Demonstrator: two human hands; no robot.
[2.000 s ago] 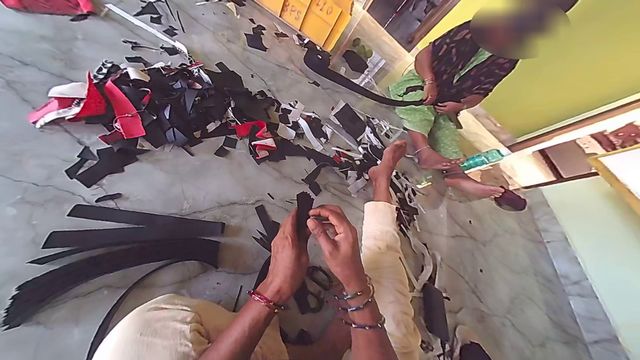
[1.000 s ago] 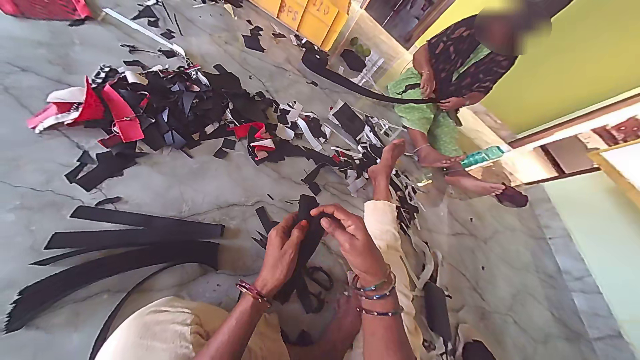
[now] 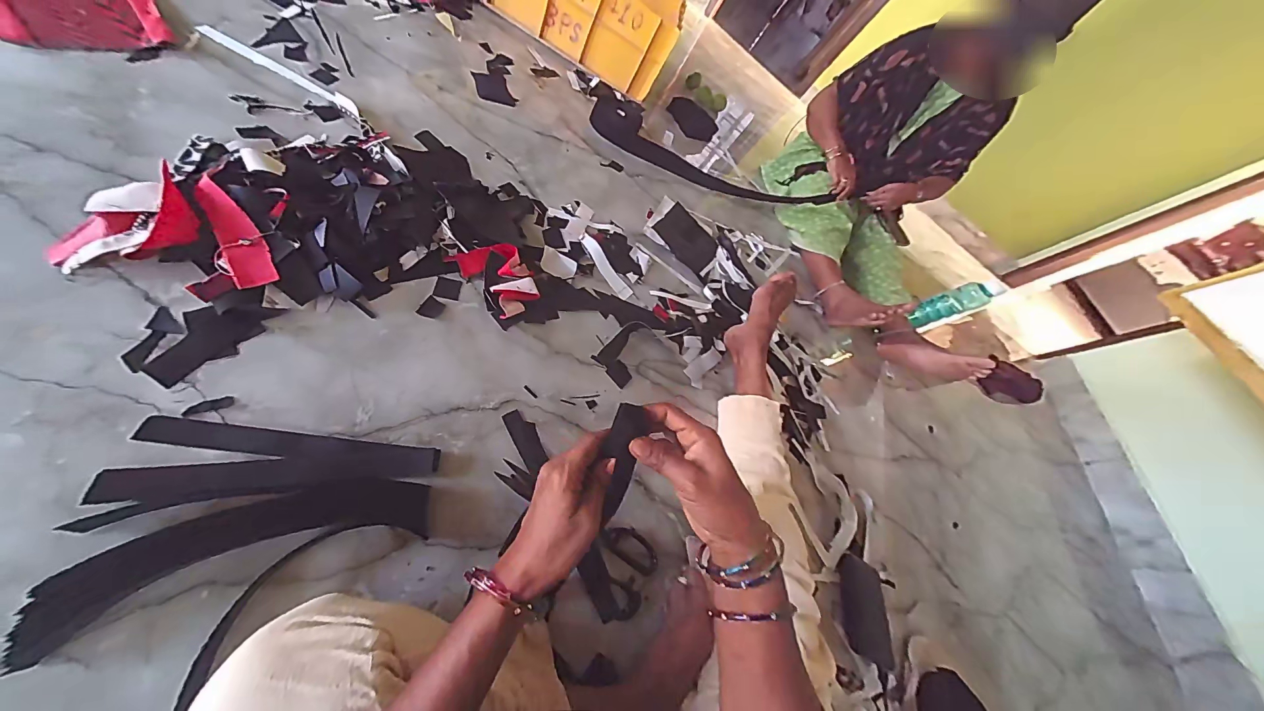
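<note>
A black fabric strip [image 3: 624, 434] is held between both hands above the floor. My left hand [image 3: 565, 509] grips it from the left side, fingers bent around it. The thumb and fingertips of my right hand [image 3: 703, 484] pinch its upper right edge. Below the hands, partly hidden by the left wrist, lie scissors with black handles [image 3: 632, 551] near my foot. More black strips [image 3: 286, 464] are fanned out on the floor to the left, beside a thick stack of long black strips [image 3: 197, 538]. Small black cut pieces [image 3: 523, 439] lie just left of the held strip.
A heap of black, red and white fabric scraps [image 3: 395, 217] spreads across the marble floor ahead. Another person [image 3: 913, 128] sits at the upper right, holding a long black strip [image 3: 691, 178]. Yellow bags [image 3: 592, 35] stand at the top; a green bottle [image 3: 953, 304] lies by that person's feet.
Since one second ago, my left hand has moved slightly up along the strip, and the right hand's fingers have bent over its upper end. The other person's hands have shifted a little.
</note>
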